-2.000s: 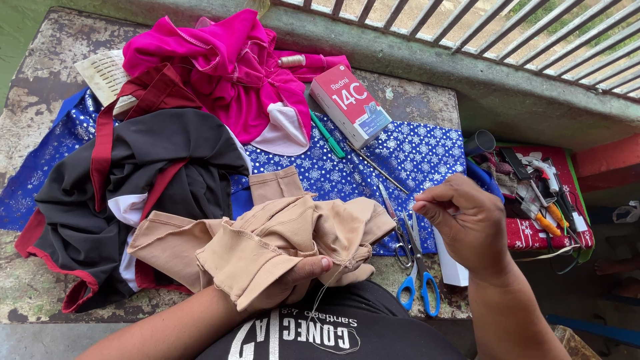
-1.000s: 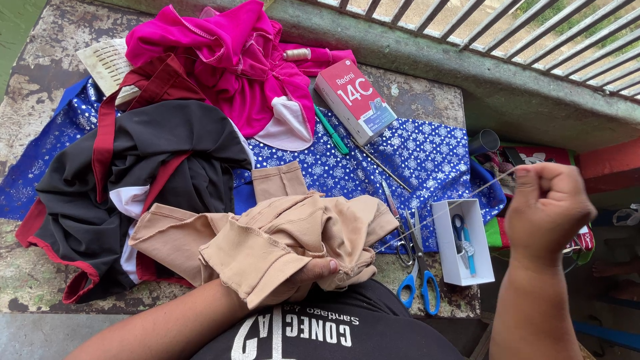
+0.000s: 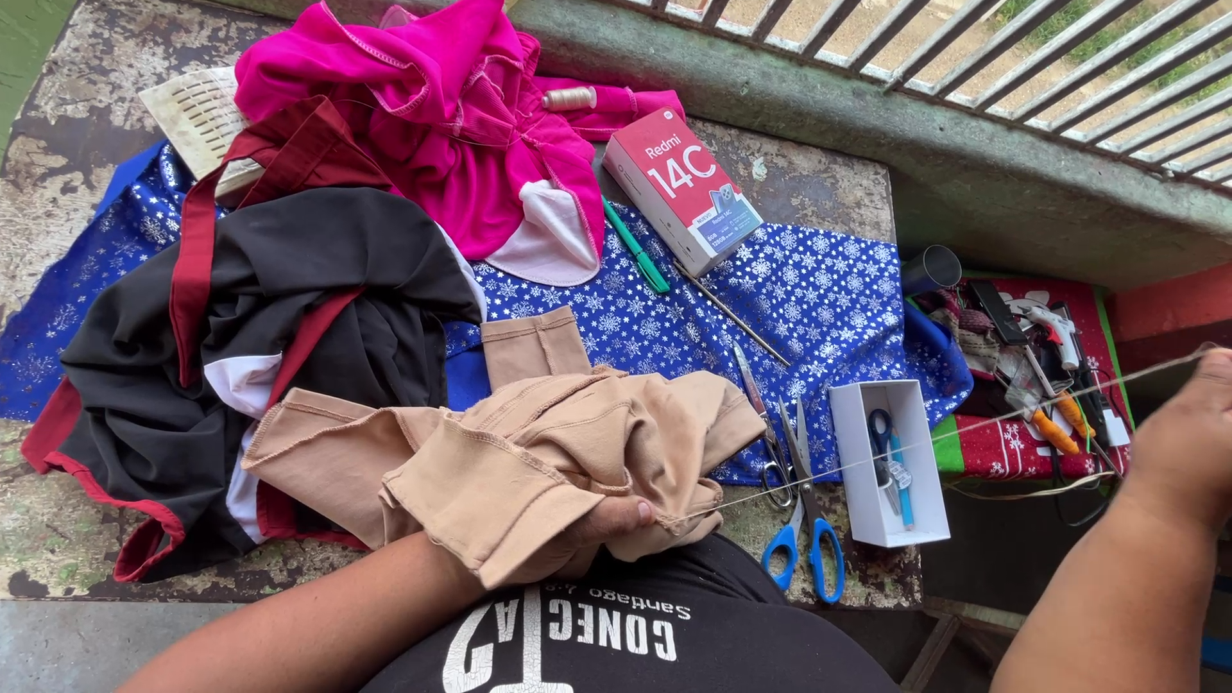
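Observation:
A beige fabric garment (image 3: 568, 433) with overlocked seams lies bunched over my lap at the table's front edge. My left hand (image 3: 616, 525) grips it from below, thumb on the cloth. From beside that thumb a pale thread (image 3: 828, 472) runs taut up to the right, to my right hand (image 3: 1193, 423), whose fingers are pinched on it at the right edge of the view. Part of that hand is cut off, and no needle can be made out. Scissors with blue handles (image 3: 813, 549) lie under the thread's line, beside smaller metal-handled scissors (image 3: 773, 462).
A white open box (image 3: 842, 462) holds small tools. Behind are a red phone box (image 3: 664, 173), a green pen (image 3: 637, 247), a metal rod (image 3: 736, 318), a thread spool (image 3: 570, 98) and magenta cloth (image 3: 452, 106). A black and red garment (image 3: 318, 260) lies left. Tools fill a red-cloth surface (image 3: 1001, 448) at right.
My right hand has moved far to the right, away from the beige garment, and the thread is now stretched long. The white box, hidden behind that hand at first, shows fully. My left hand has stayed put.

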